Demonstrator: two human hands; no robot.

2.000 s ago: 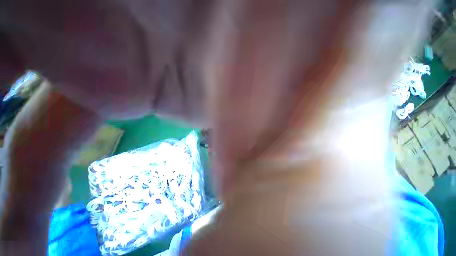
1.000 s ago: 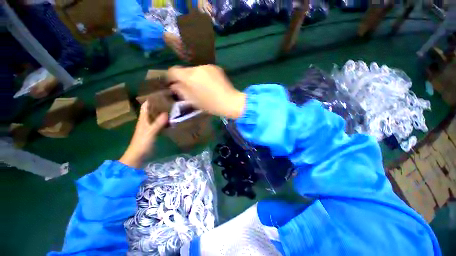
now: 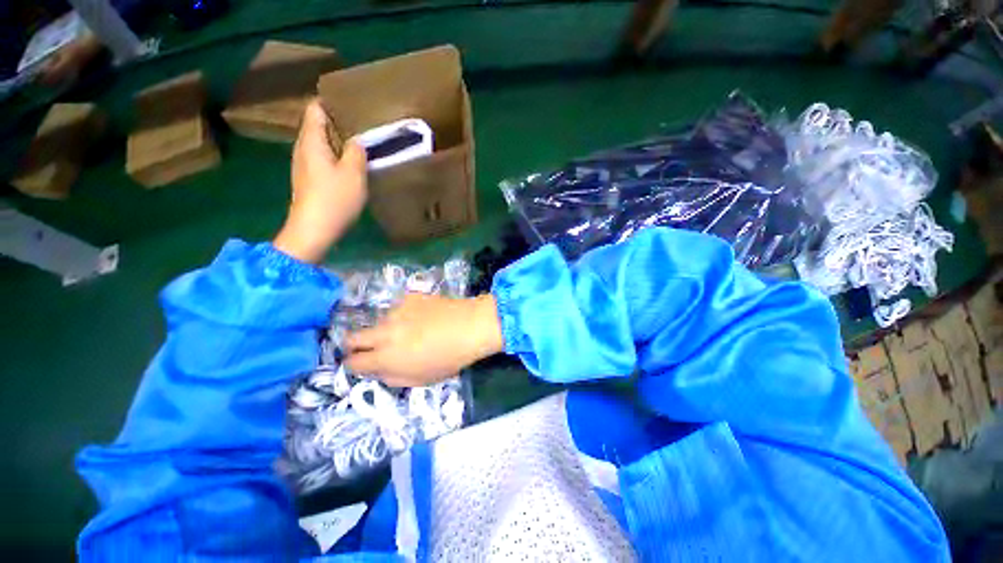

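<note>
My left hand [image 3: 328, 187] holds an open brown carton [image 3: 423, 203] upright by its left side. A white-edged piece with a dark middle [image 3: 398, 144] shows in the carton's mouth. My right hand [image 3: 412, 339] lies on the bag of white cables [image 3: 363, 423], fingers down among the coils; whether it grips one is hidden. The bag of black parts [image 3: 671, 181] lies to the right of the carton. A few small black parts show dimly between the two bags.
Three closed brown cartons [image 3: 173, 129] stand at the upper left. A loose pile of white cables [image 3: 869, 203] lies at the right on the green surface [image 3: 550, 99]. Stacked cartons [image 3: 929, 368] sit beyond the right edge. A metal post [image 3: 50, 244] is at the left.
My right hand has left the carton and moved down onto the white cables. The carton now stands upright and open in my left hand. The other person's blue sleeves are out of view.
</note>
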